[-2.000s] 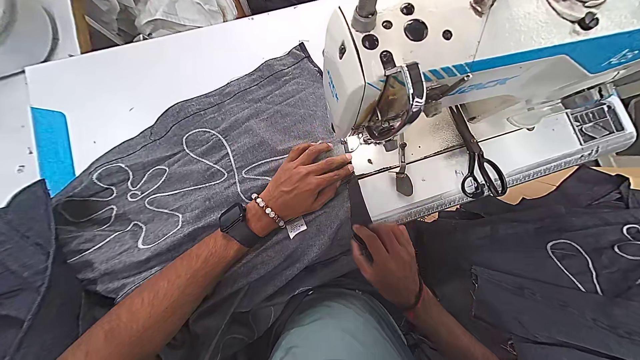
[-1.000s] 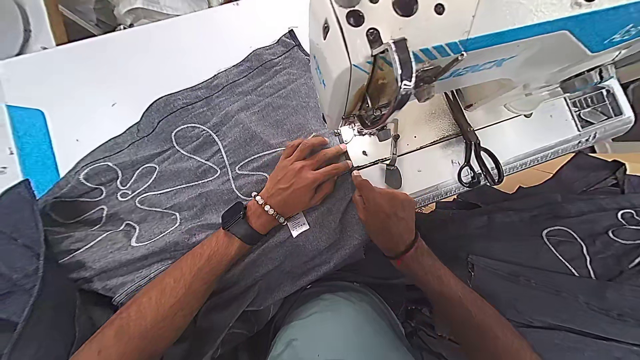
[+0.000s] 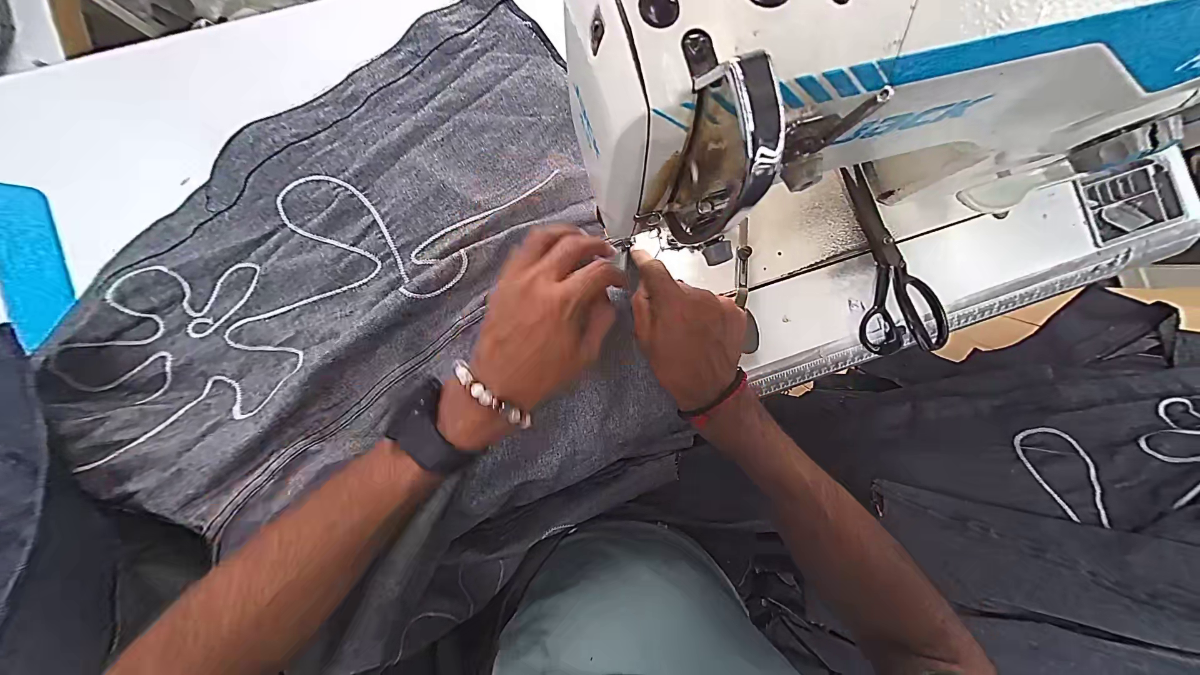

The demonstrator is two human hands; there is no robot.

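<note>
A grey denim piece with white looping embroidery lies over the left of the sewing table, its right edge reaching the needle area of a white and blue sewing machine. My left hand, with a watch and a beaded bracelet at the wrist, is blurred; its curled fingers are at the denim's edge just below the machine head. Beside it, my right hand pinches that same edge between thumb and index finger. The two hands' fingertips are close together. The needle and presser foot are mostly hidden.
Black-handled scissors lie on the machine bed at the right, near a ruler strip along its front edge. Dark denim with white embroidery is heaped at the lower right. More dark cloth hangs at the far left.
My left hand has lifted from lying flat on the denim, and its fingers have curled at the edge. My right hand has moved up from below to the edge by the machine head.
</note>
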